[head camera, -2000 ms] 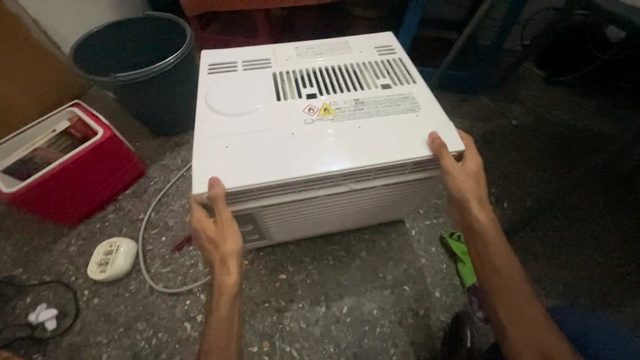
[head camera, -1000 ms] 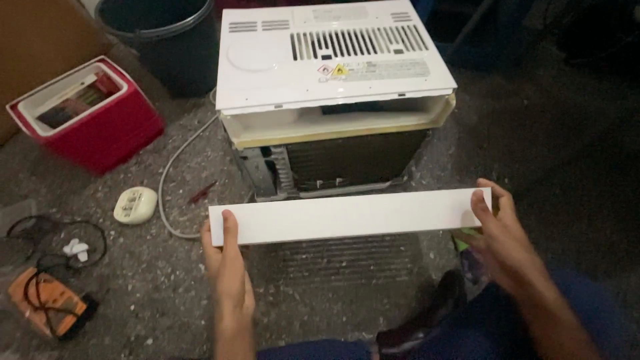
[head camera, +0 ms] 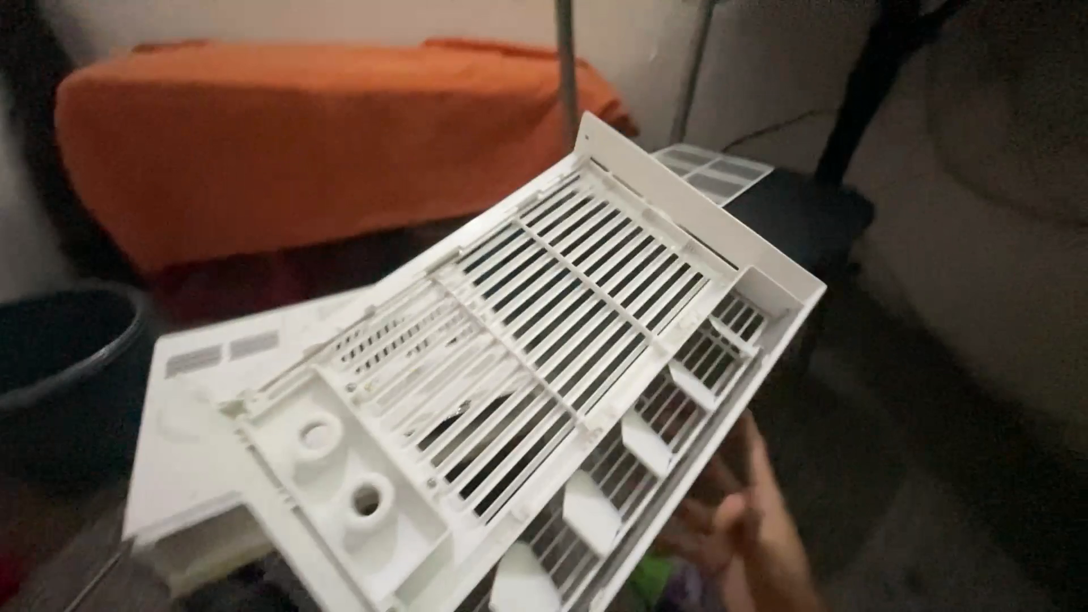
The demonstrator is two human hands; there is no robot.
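A white plastic front grille panel of a window air conditioner (head camera: 544,340) is held up at a slant close to the camera, its inner side showing. It has long slats, a row of angled louvre vanes (head camera: 592,514) and two round holes at its lower left end. My right hand (head camera: 739,518) is beside and partly behind the panel's lower right edge; its hidden fingers leave the grip unclear. My left hand is out of view. Behind the panel, the air conditioner's white housing (head camera: 195,442) shows its vented top.
A dark bucket (head camera: 68,340) is at the left. An orange cloth-covered object (head camera: 323,153) spans the back, near thin metal poles. A white-framed mesh filter (head camera: 718,170) rests on a dark surface at the back right. Something green (head camera: 650,578) is low beside my hand.
The front panel was on the unit, then off it, held level in both hands; now it is raised and tilted. My left hand has left the view. The view has swung upward.
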